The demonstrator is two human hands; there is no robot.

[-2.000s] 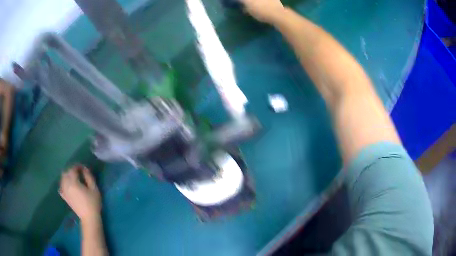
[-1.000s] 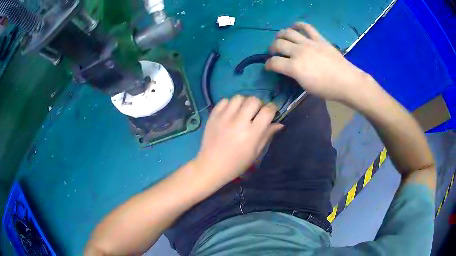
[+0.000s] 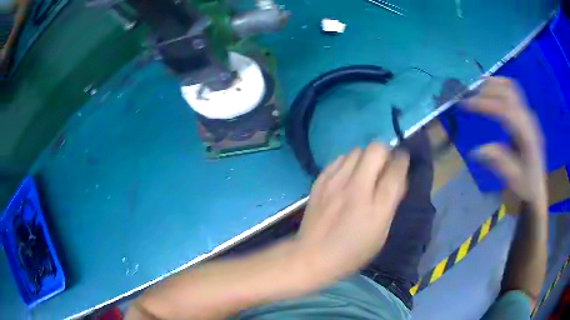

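A black headphone headband (image 3: pixel 304 111) lies on the bench as a C-shaped arc, right of the press. My left hand (image 3: pixel 356 203) is at its lower end by the bench edge; the fingertips are blurred, and I cannot tell whether they grip it. A short black curved piece (image 3: pixel 397 124) shows just above my left fingers. My right hand (image 3: pixel 509 134) is blurred, past the bench edge over the blue bin, with thumb and fingers apart. A dark blurred piece (image 3: pixel 451 91) is beside its fingertips. A thin dark wire (image 3: pixel 422 71) shows on the bench.
The hand press (image 3: pixel 194 53) stands at upper left over a white round disc (image 3: pixel 245 94). A small white block (image 3: pixel 333 25) lies behind. A blue tray (image 3: pixel 52 269) with black parts is at far left. A large blue bin (image 3: pixel 556 112) is at right, beyond the pale bench edge (image 3: pixel 262 226).
My right hand has moved right, off the bench edge. My left hand has shifted right and down in the picture. The headband now shows as one wide arc. The view has turned.
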